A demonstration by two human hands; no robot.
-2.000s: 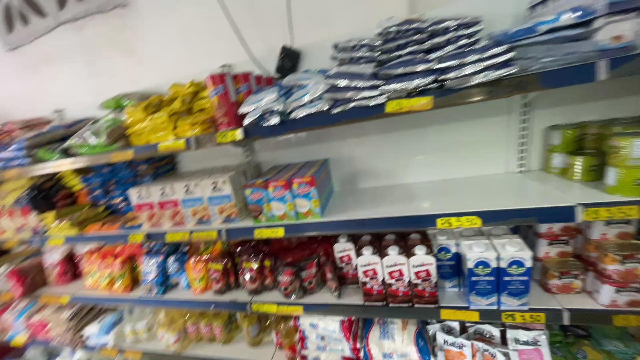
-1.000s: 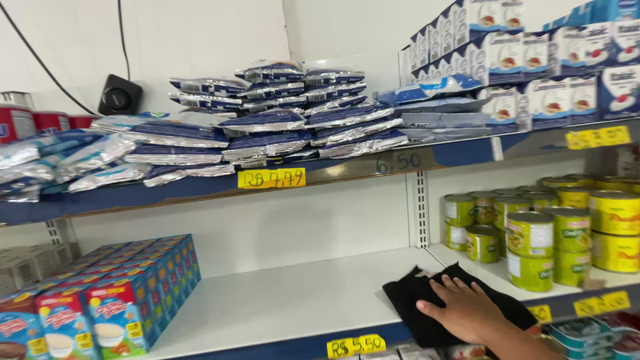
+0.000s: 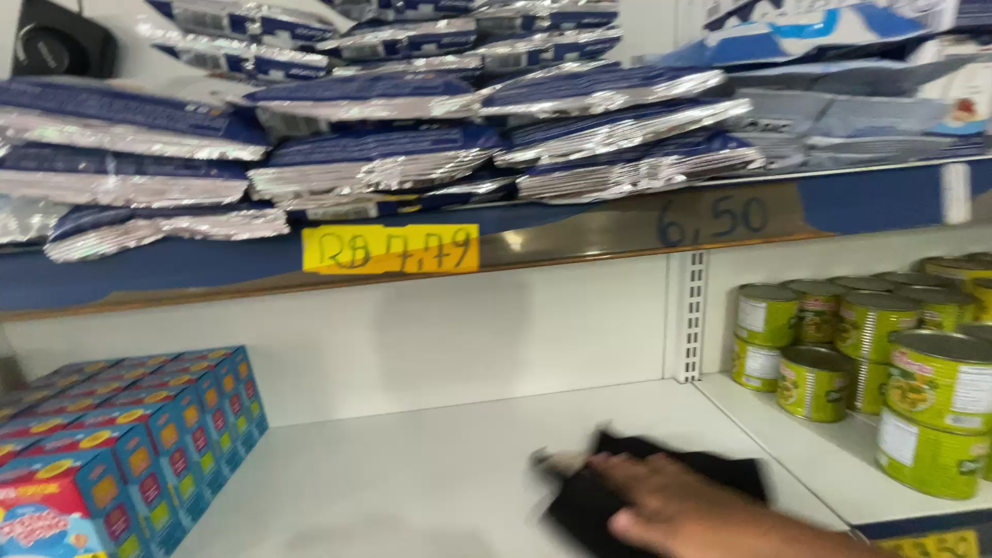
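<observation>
A black cloth [image 3: 659, 488] lies on the white metal shelf [image 3: 465, 457], low in the head view and right of centre. My right hand [image 3: 659, 496], blurred, presses on top of it with the palm down, fingers pointing left. Part of the cloth sticks out beyond the fingers and behind the hand. Whether the fingers grip the fabric or only rest on it cannot be told. My left hand is out of the frame.
Blue and red cartons [image 3: 124, 457] stand in rows at left. Green cans [image 3: 814, 380] are stacked at right beyond a slotted upright [image 3: 692, 318]. Foil packets [image 3: 380, 155] lie on the upper shelf, whose price-tagged edge [image 3: 581, 221] overhangs the hand's space.
The hand and black cloth, absent two seconds ago, were near the shelf's right joint one second ago and are now farther left of the cans. The view has moved closer.
</observation>
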